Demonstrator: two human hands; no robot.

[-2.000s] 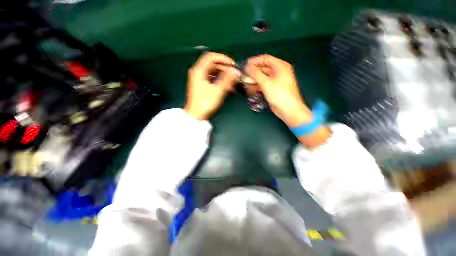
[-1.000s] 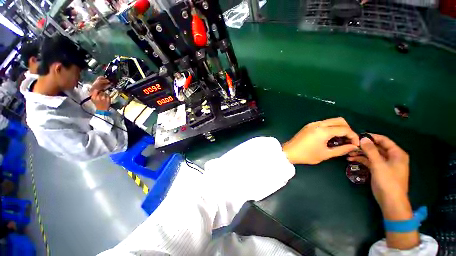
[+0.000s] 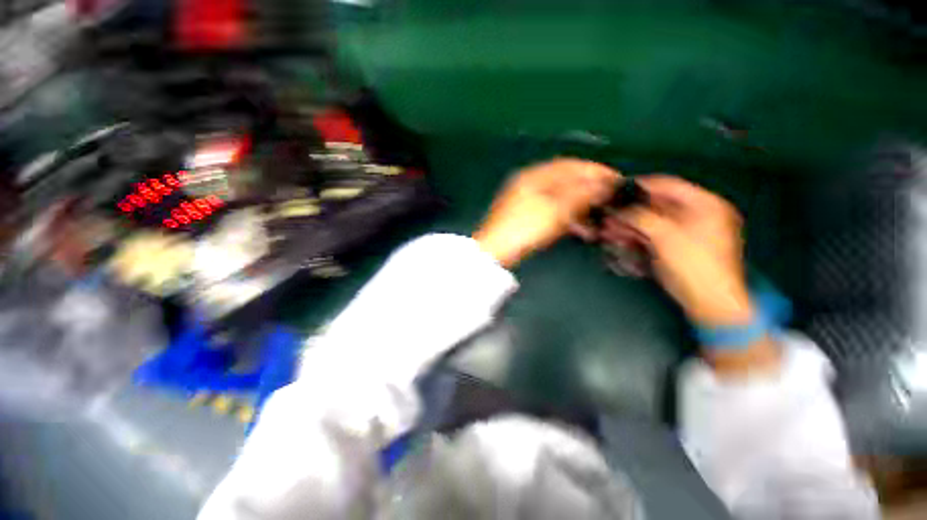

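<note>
The frame is strongly blurred by motion. My left hand [image 3: 554, 203] and my right hand [image 3: 691, 239] meet over the dark green bench mat [image 3: 569, 315]. Between their fingertips they hold a small dark unit [image 3: 622, 193]; its details are smeared. A second dark round unit [image 3: 625, 259] shows just below the fingers; I cannot tell if it lies on the mat or is held. A bright blue band [image 3: 747, 323] is round my right wrist.
The black test fixture [image 3: 356, 203] with red grips and glowing red digits [image 3: 168, 201] stands at the left. A blue bin [image 3: 219, 361] is below it. Blurred clear trays [image 3: 874, 274] are at the right edge. A small dark item [image 3: 725, 128] lies on the mat beyond my hands.
The view has swung left to right, so the fixture sits further left and lower and the hands nearer the middle. Both hands still meet at the small dark unit.
</note>
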